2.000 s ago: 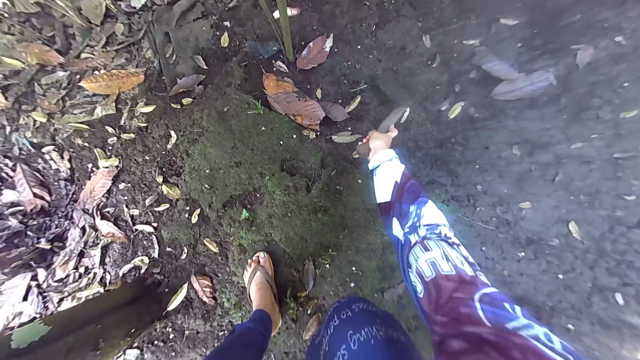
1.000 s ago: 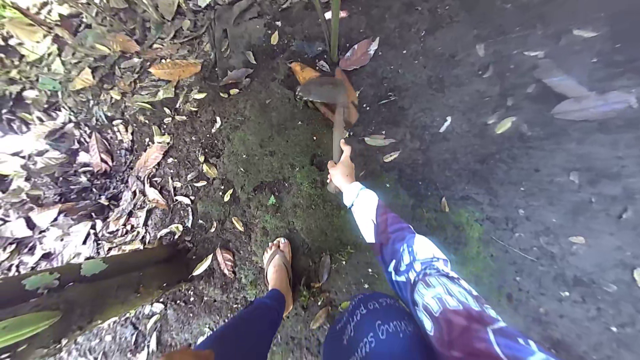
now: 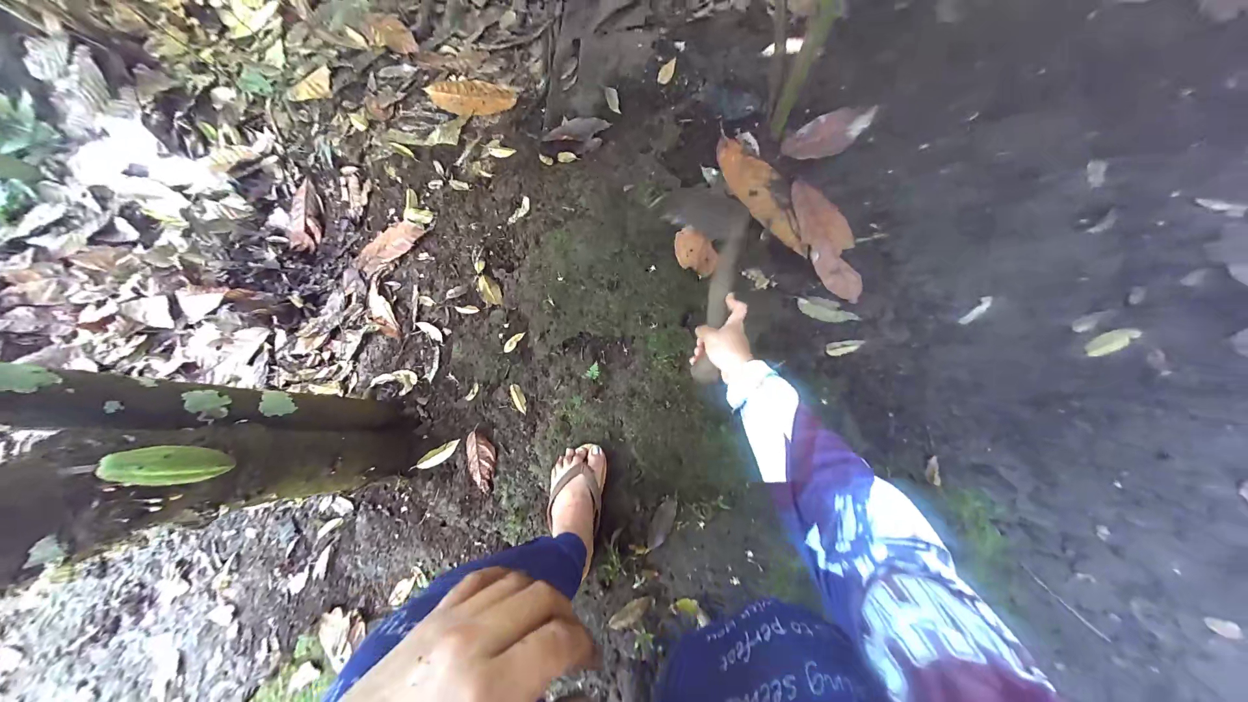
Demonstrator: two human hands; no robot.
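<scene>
My right hand (image 3: 722, 341) is closed around the wooden handle (image 3: 726, 268) of a tool held low over the mossy ground. The tool's blurred grey head (image 3: 697, 210) lies beside several fallen brown leaves (image 3: 760, 190); its exact kind cannot be told. An orange-brown leaf (image 3: 695, 251) is just below that head. At the bottom of the view my left hand (image 3: 487, 634) hangs in front of my left leg, its fingers bent and nothing visible in them.
My left foot in a flip-flop (image 3: 577, 487) stands on dark soil. A tree trunk or log (image 3: 322, 439) with lichen patches reaches in from the left edge. Leaf litter (image 3: 224, 331) spreads at the upper left, and thin green stems (image 3: 804, 68) rise near the top.
My left hand has come into view at the bottom. The tool, earlier held out to the right, has swung left to the brown leaves, which now lie more spread out.
</scene>
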